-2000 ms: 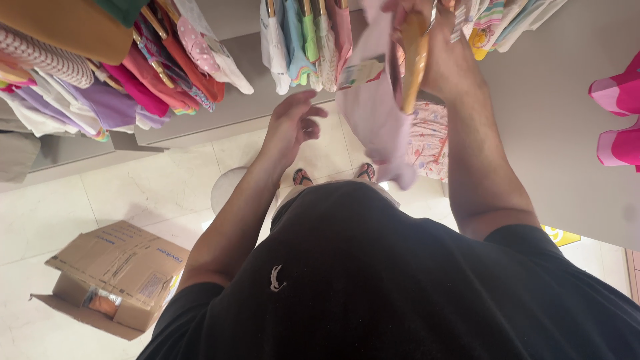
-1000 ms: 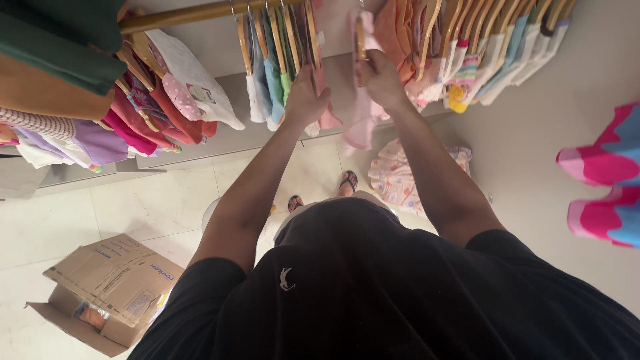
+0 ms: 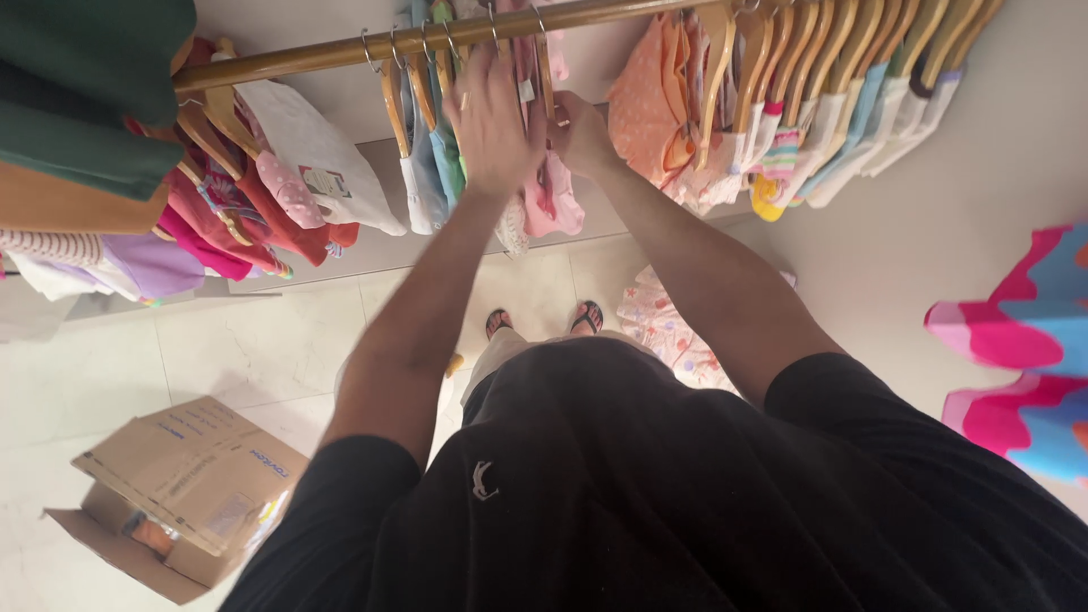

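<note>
Children's clothes on wooden hangers hang from a wooden rail across the top. My left hand reaches in among the middle hangers, its back toward the camera; its fingertips are partly hidden. My right hand is at a wooden hanger with a pink garment below; whether its curled fingers grip the hanger or the cloth is unclear. Left of my hands hang pale blue and green garments. Right of them hangs an orange dotted garment.
More clothes hang at the left, including a white garment with a tag. An opened cardboard box lies on the tiled floor at lower left. A pink patterned cloth is low beside my feet. Pink and blue items show at the far right.
The pink garment, held up by my right hand two seconds ago, now hangs at the rail among the middle hangers. My right hand has moved left, close to my left hand.
</note>
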